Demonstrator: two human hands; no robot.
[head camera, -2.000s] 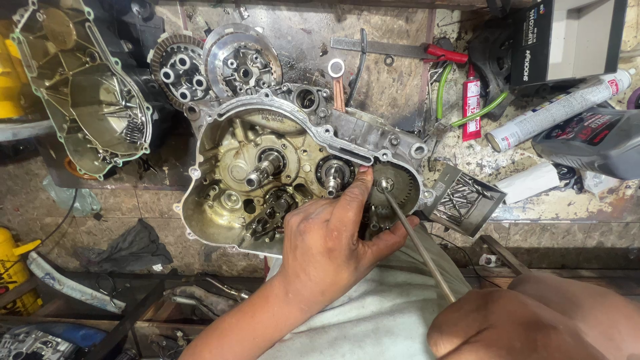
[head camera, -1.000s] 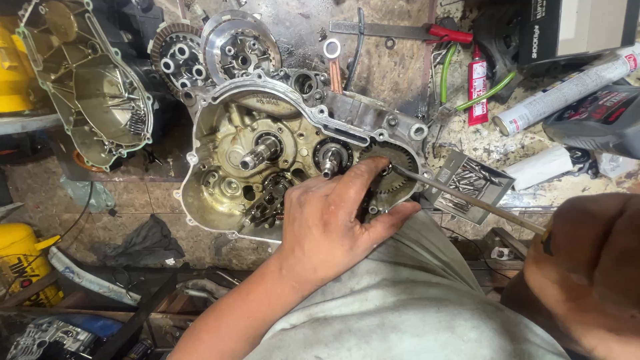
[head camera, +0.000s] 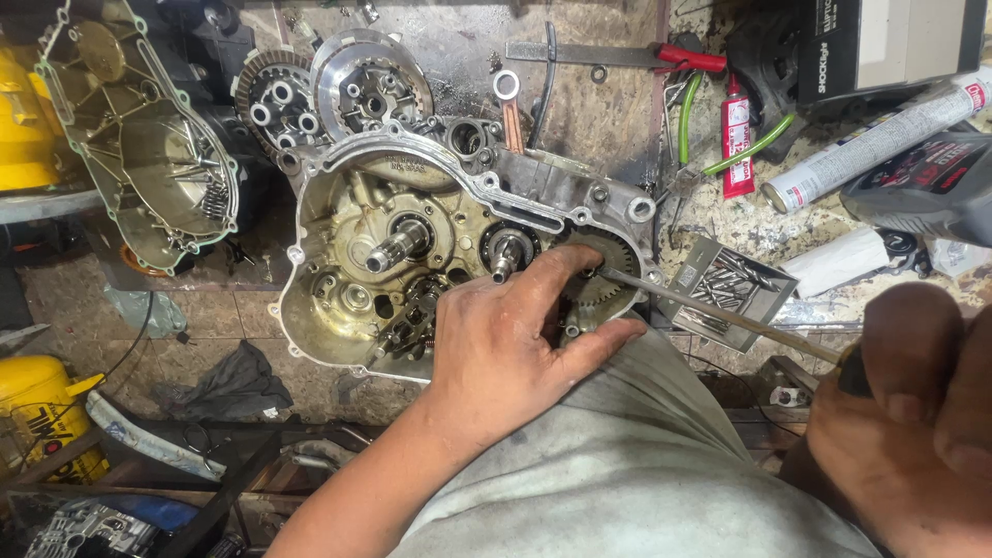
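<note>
An engine crankcase half (head camera: 349, 310) lies open side up at the centre, with two splined shafts (head camera: 399, 246) standing out of it. My left hand (head camera: 511, 333) rests over its right part, forefinger on the centre of a toothed gear (head camera: 608, 256) and thumb apart near the case rim. My right hand (head camera: 907, 418), at the lower right, is closed around the dark handle of a long screwdriver (head camera: 725, 315). The screwdriver's tip meets the gear's centre beside my left forefinger; the exact contact is partly hidden.
A crankcase cover (head camera: 147, 155) lies at the left. Clutch parts (head camera: 372, 85) and a connecting rod (head camera: 508, 101) are behind the case. A box of drill bits (head camera: 728, 294), a red tube (head camera: 738, 147), a spray can (head camera: 876, 143) and a black box (head camera: 837, 54) stand at the right.
My right hand has moved up and to the right from two seconds ago, and the screwdriver lies at a flatter slant. My left hand stays at the gear, its forefinger now over the centre.
</note>
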